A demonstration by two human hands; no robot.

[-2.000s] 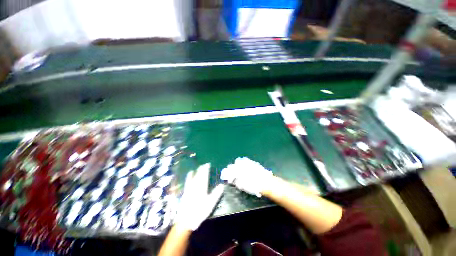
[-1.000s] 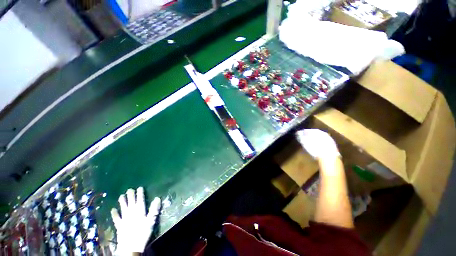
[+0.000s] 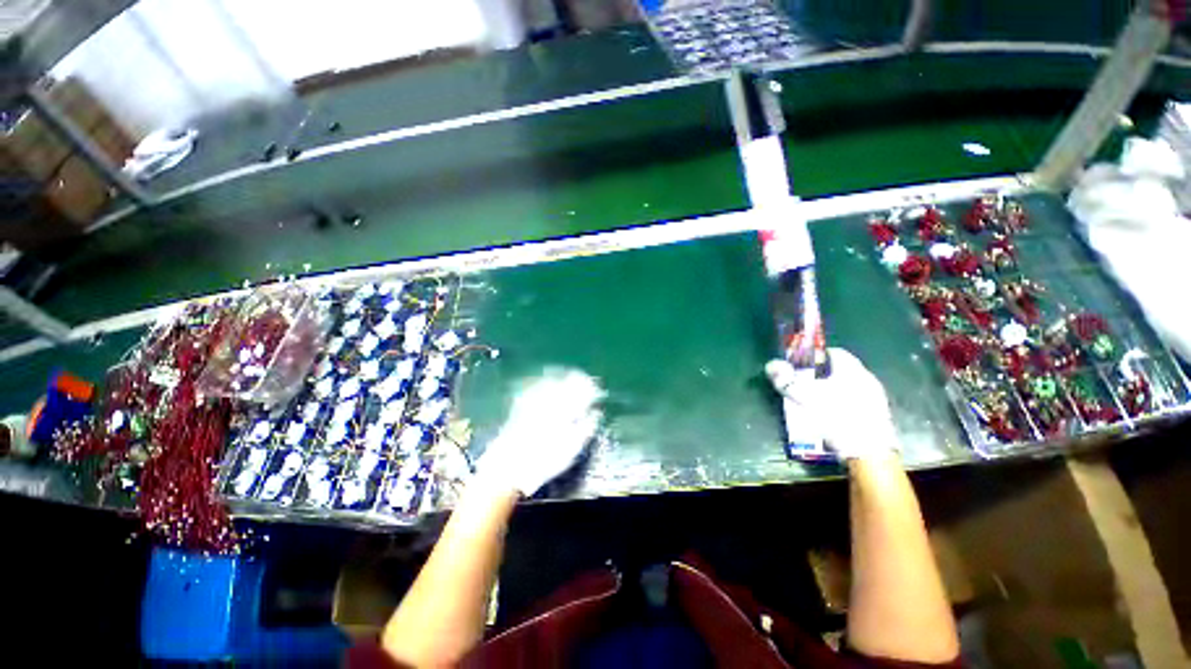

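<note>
The long stick-like product [image 3: 788, 248], with white and dark sections and red marks, points away from me across the white bench edge strip, its far end over the belt. My right hand [image 3: 836, 403], in a white glove, is closed around its near part; the near tip shows below the fingers. My left hand [image 3: 546, 425], also gloved, is blurred over the green bench, right of the left tray. I cannot tell its finger shape or whether it holds anything. The left tray [image 3: 342, 405] bears rows of small white and dark-blue wired modules.
Red lead wires [image 3: 190, 451] hang over the bench edge at left, with a clear tub [image 3: 268, 350] on them. The right tray [image 3: 1019, 327] holds red wired components. White bags [image 3: 1136, 235] lie beyond it. A metal post [image 3: 1104, 111] stands at right. A blue stool [image 3: 203, 604] is below.
My right hand has come up from the cartons below the bench and taken hold of the stick-like product, which now lies straighter. My left hand has blurred and moved. The view has swung back left.
</note>
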